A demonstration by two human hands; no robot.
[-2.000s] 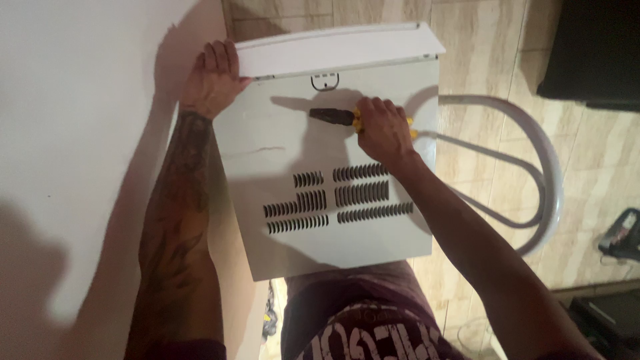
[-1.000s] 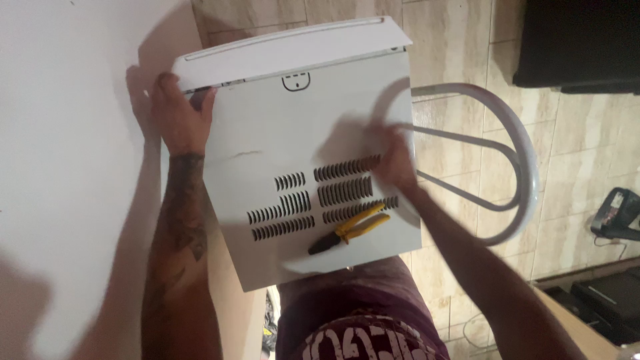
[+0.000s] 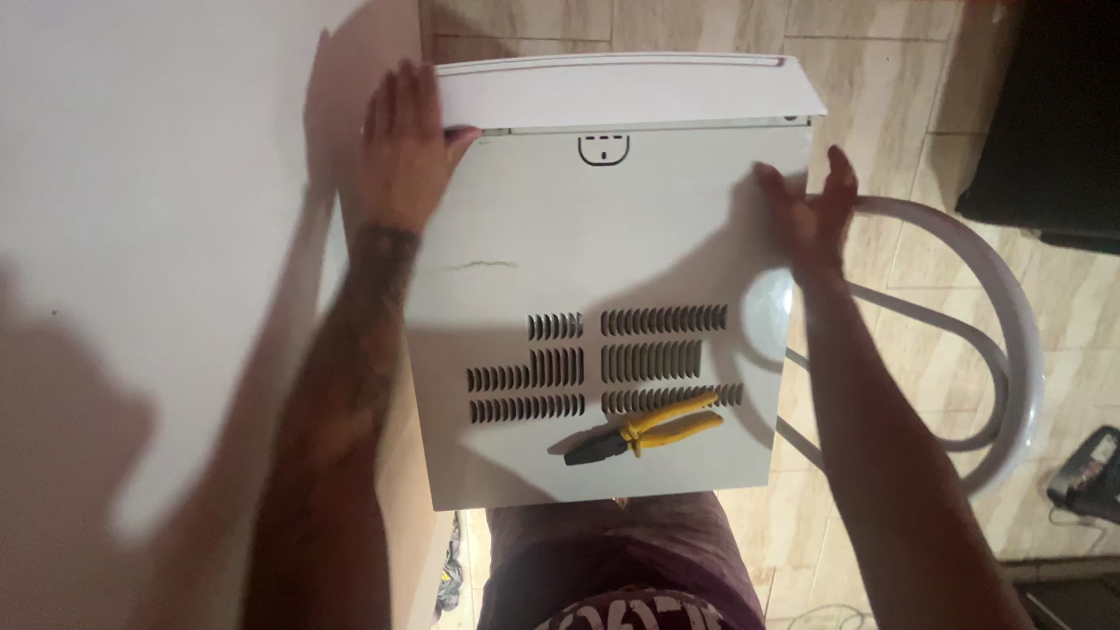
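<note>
A white metal appliance casing (image 3: pixel 542 210) with rows of slotted vents stands upright before me, its vented panel facing up toward the camera. A white plastic front panel (image 3: pixel 612 96) runs along its far edge. My left hand (image 3: pixel 407 153) lies on the far left corner, fingers over the white panel and thumb along the seam. At the right edge of the casing is my right hand (image 3: pixel 809 214), fingers apart, blurred; whether it touches the casing is hard to tell. Combination pliers with yellow handles (image 3: pixel 674 424) rest on the vented panel near its close edge, jaws pointing left.
A pale wall or board (image 3: pixel 175 219) fills the left side. Right of the casing, a thick grey tubular loop (image 3: pixel 1019 385) stands over the tiled floor (image 3: pixel 910 341). A black object (image 3: pixel 1041 122) is at upper right, and a smaller dark device with a cord (image 3: pixel 1085 472) lies at far right.
Two seconds ago my right hand held the pliers over the panel; they now lie on it near the close edge. My right hand has moved to the right edge. My left hand stays at the far left corner.
</note>
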